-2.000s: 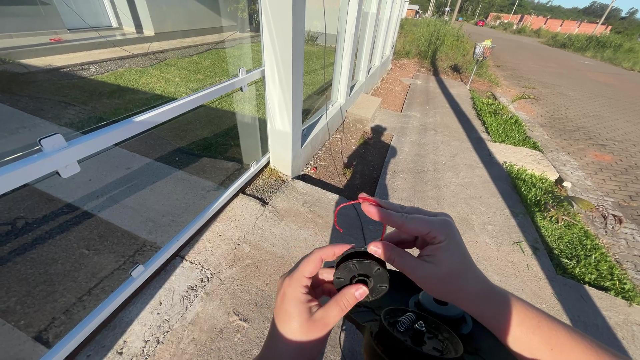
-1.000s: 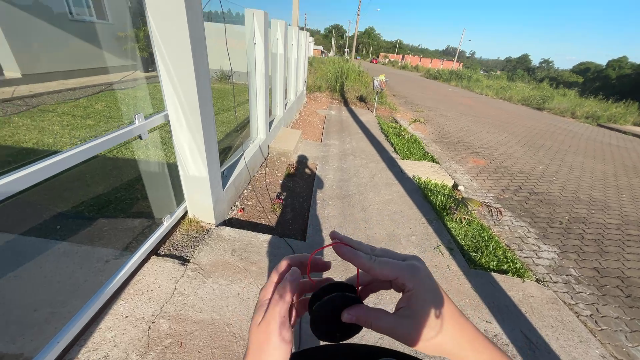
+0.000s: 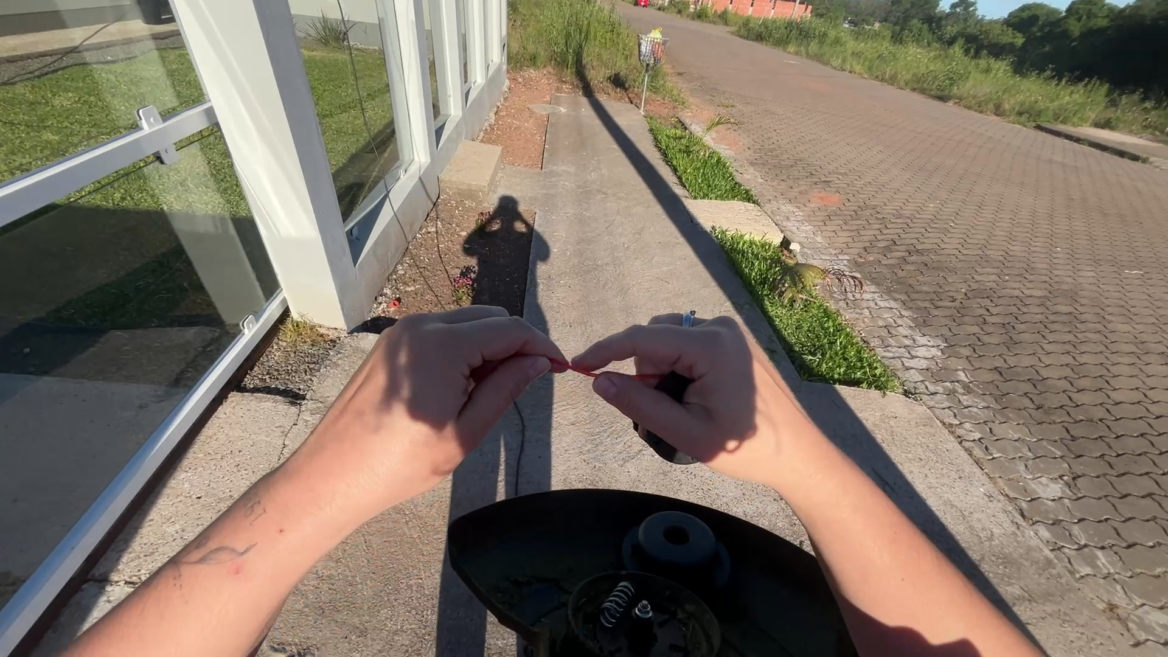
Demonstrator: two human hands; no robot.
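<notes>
My left hand (image 3: 456, 392) pinches a red trimmer line (image 3: 584, 370) between thumb and forefinger. Close beside it, my right hand (image 3: 698, 392) pinches the same line and holds a black spool (image 3: 666, 445), mostly hidden behind its fingers and palm. Below both hands lies the black guard (image 3: 511, 557) of a string trimmer. In its open round head housing (image 3: 593, 602) a metal coil spring (image 3: 617, 603) and a threaded shaft (image 3: 643, 610) show. A black round part (image 3: 677, 540) with a central hole sits on the guard behind the housing.
A glass fence with white posts (image 3: 292, 164) runs along the left. Concrete pavement (image 3: 602, 246) stretches ahead, with a thin dark cable (image 3: 520, 447) on it. Grass strips (image 3: 803, 319) edge the paved road (image 3: 1004, 228) at the right. A wire basket on a pole (image 3: 649, 59) stands farther ahead.
My left hand has left the spool and now pinches the red line. The spool is now mostly hidden in my right hand. The view has tilted down since one second ago, showing the trimmer guard.
</notes>
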